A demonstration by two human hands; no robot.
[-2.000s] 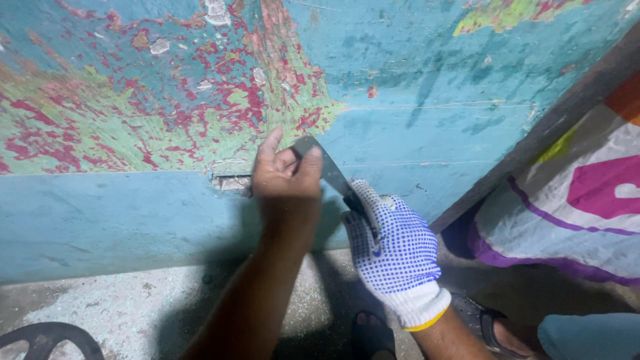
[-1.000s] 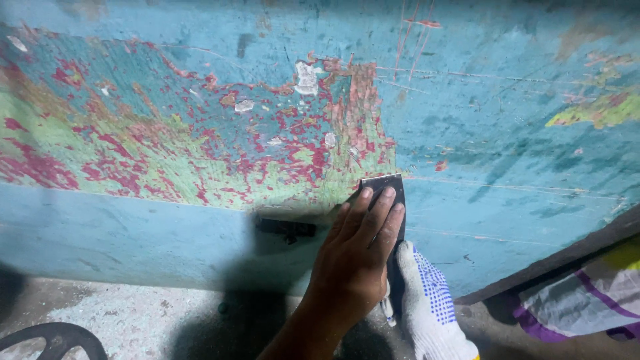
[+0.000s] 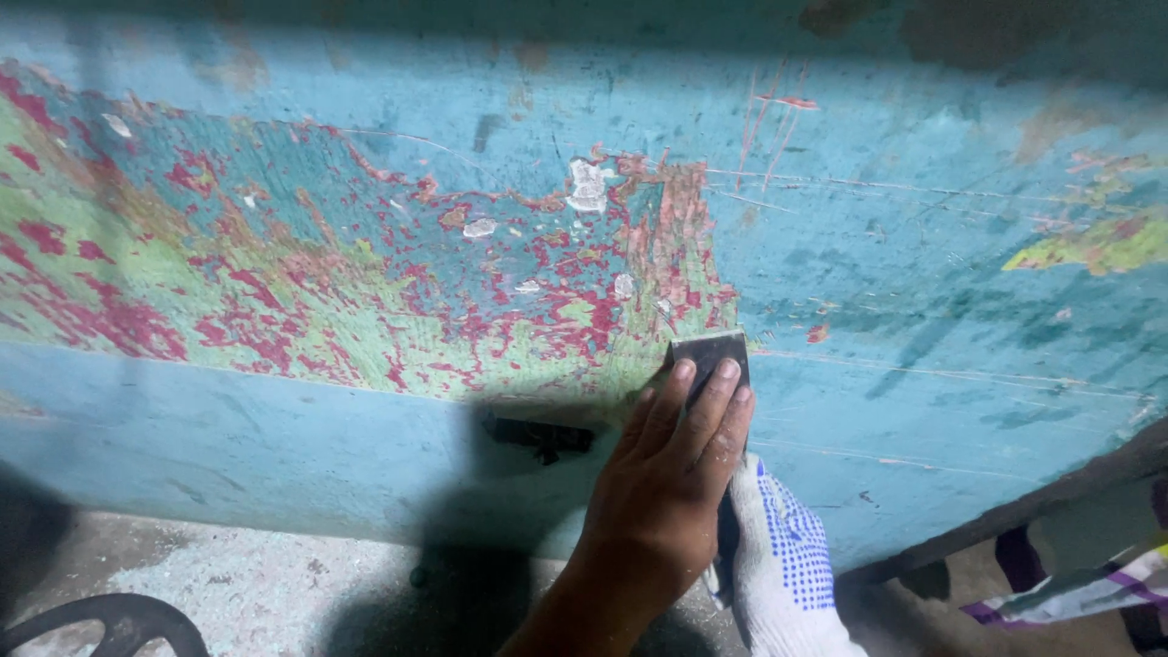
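A flat dark metal scraper (image 3: 710, 349) has its front edge against the painted wall (image 3: 876, 274), at the lower right corner of a flaked patch (image 3: 547, 301) of green, red and teal layers. My bare left hand (image 3: 675, 474) lies over the blade, fingertips pressing on it just behind the edge. Below and to the right, my right hand (image 3: 785, 557), in a white knitted glove with blue dots, is closed around the scraper's dark handle, which is mostly hidden by both hands.
Paint chips (image 3: 274, 584) and dust lie on the floor along the wall's foot. Part of a dark round wheel-like rim (image 3: 119, 607) shows at the bottom left. At the lower right is a white and purple printed sheet (image 3: 1077, 589). A dark slot (image 3: 538, 433) in the wall is in shadow.
Two seconds ago my left fingers held the blade away from the wall; now they lie flat on it, with its edge at the wall. The view has shifted.
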